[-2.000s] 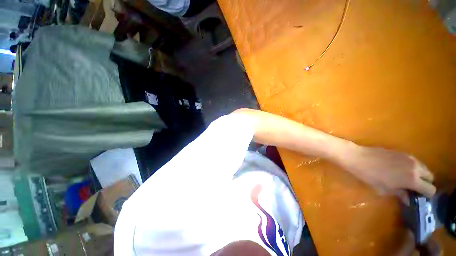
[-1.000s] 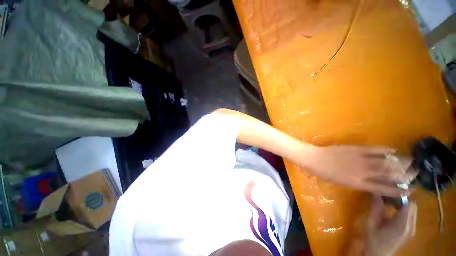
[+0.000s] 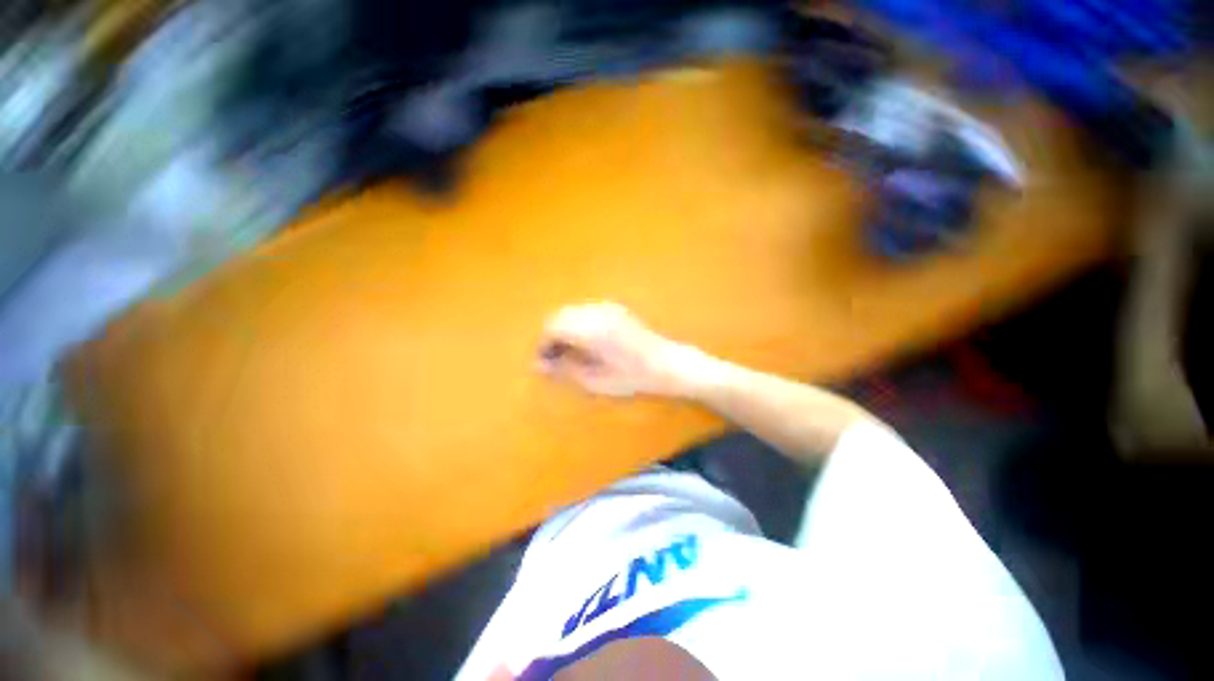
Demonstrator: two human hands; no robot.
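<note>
The frame is strongly blurred. My right hand [image 3: 602,351] is over the middle of the orange table [image 3: 400,399], its fingers curled in. A small dark patch shows at its fingertips; I cannot tell whether it is a held thing or shadow. My left hand is not in view. The round black unit and the silver part cannot be made out.
A blurred heap of dark and whitish things [image 3: 919,160] lies at the table's far right end. Something bright blue [image 3: 1038,47] is at the top right. Another person's arm [image 3: 1156,319] seems to show at the right edge. Dark, blurred shapes line the table's far side.
The view has swung round sharply. My left arm and the black round unit have left the picture, and my right arm now reaches in from the right.
</note>
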